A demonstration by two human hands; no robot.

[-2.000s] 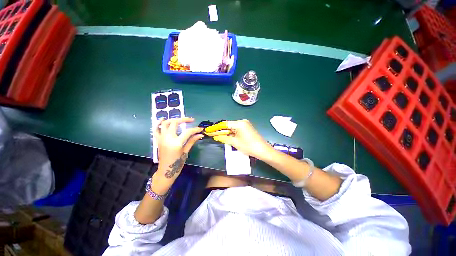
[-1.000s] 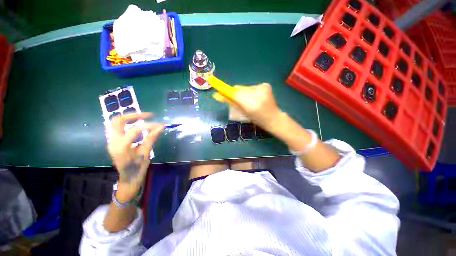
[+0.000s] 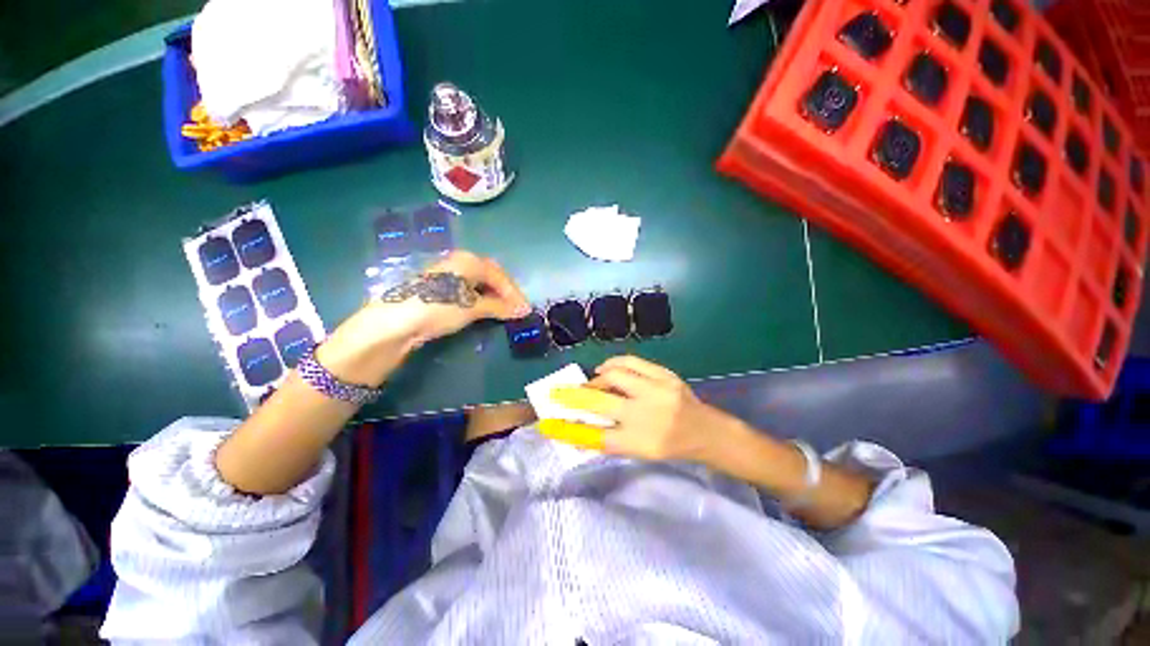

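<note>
Four black rounded-square watch units [image 3: 609,316] lie in a row on the bench. The leftmost has a dark protective film [image 3: 527,334] with a small blue mark over it. My left hand [image 3: 464,297] has its fingertips pinched at that film's upper edge. My right hand [image 3: 650,410], with yellow finger cots, holds a folded white wiping cloth [image 3: 555,389] at the bench's near edge, below the row. A white-backed film sheet [image 3: 257,297] with dark squares lies at left. A clear film sheet [image 3: 412,234] lies beside it, partly hidden by my left hand.
A blue bin [image 3: 284,152] with white cloths and orange bits stands at upper left. A clear solvent bottle [image 3: 467,152] stands right of it. White paper pieces [image 3: 604,234] lie above the row. Stacked red trays [image 3: 870,196] with black units stand at right.
My left hand has moved right from the white-backed sheet to the row's left end. My right hand has moved down from near the bottle to the bench edge, with the cloth. The view has shifted.
</note>
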